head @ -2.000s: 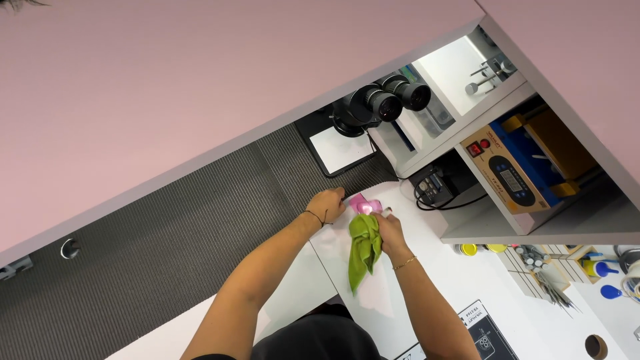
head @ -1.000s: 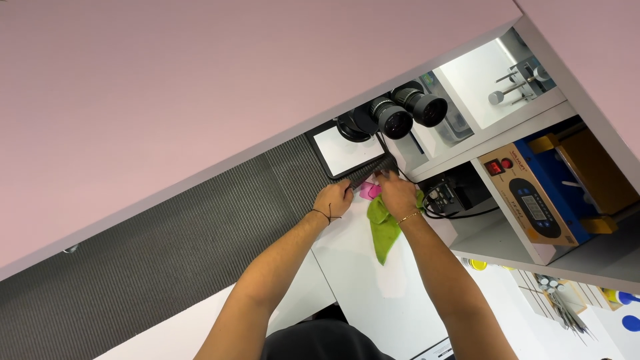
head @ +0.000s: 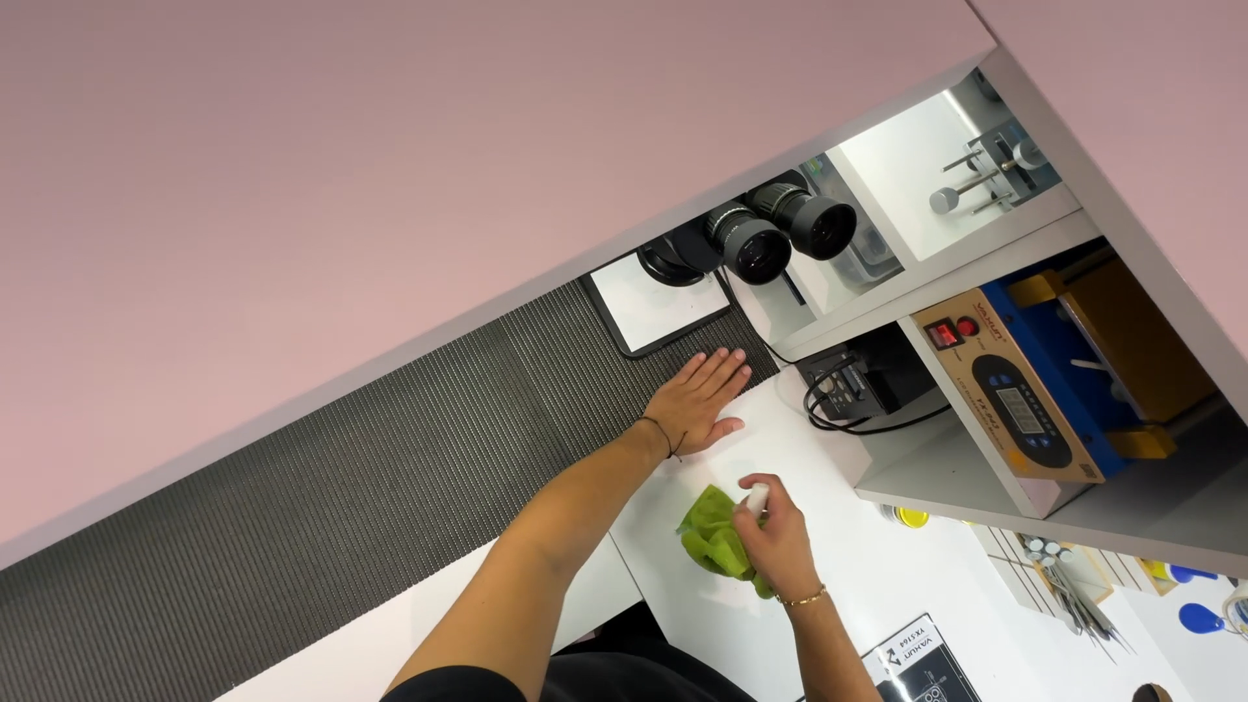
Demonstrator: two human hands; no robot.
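Observation:
My left hand (head: 694, 405) lies flat with fingers spread on the front edge of the dark ribbed mat (head: 468, 390), just below the microscope base (head: 658, 307). My right hand (head: 775, 536) is closed around a small bottle with a white spray top (head: 757, 499) and a green cloth (head: 717, 534), above the white tabletop. Most of the bottle is hidden by the hand and cloth. The microscope's black eyepieces (head: 790, 229) stand beyond my left hand.
Right of my hands, a shelf unit (head: 975, 468) holds a black device with cables (head: 848, 385) and a blue-and-gold machine (head: 1024, 390). Tweezers (head: 1082, 609) stand in a rack at lower right. A pink panel (head: 390, 195) overhangs the mat.
My left hand has gone from gripping near the mat's edge to lying flat on it. My right hand has moved back from the mat toward my body with the green cloth.

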